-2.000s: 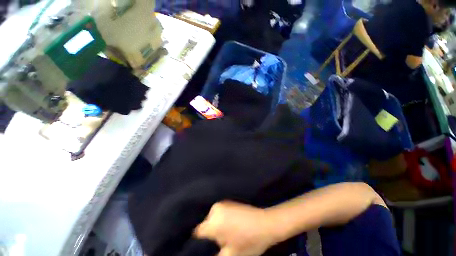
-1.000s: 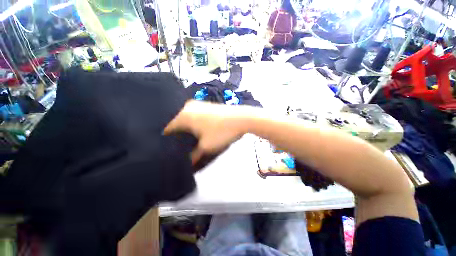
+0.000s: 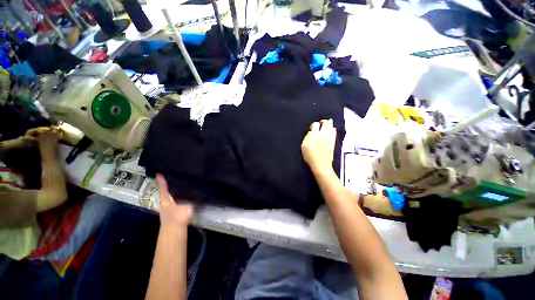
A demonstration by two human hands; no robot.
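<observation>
A large black garment panel [image 3: 252, 140] lies spread over the white table, left of the sewing machine [image 3: 434, 164]. My right hand [image 3: 320, 143] grips the cloth near its right edge, fingers bunched. My left hand [image 3: 171, 205] is at the panel's lower left edge, blurred, with some fingers under or behind the cloth; its hold on the cloth cannot be told. A bright blue piece [image 3: 395, 199] is at the needle area. A black cloth bundle [image 3: 433, 221] hangs at the machine, right of the needle.
A neighbouring machine with a green handwheel [image 3: 111, 109] stands at the left, with another person's arm [image 3: 51, 170] beside it. Black garments with blue ties [image 3: 326, 71] lie behind the panel. Yellow snips or tools [image 3: 400, 113] lie behind my machine. A lit phone [image 3: 441, 289] is below the table edge.
The view has turned from the crates to the table. The black cloth, lifted in the air a second ago, now lies spread on the table. My left hand has come into clear view.
</observation>
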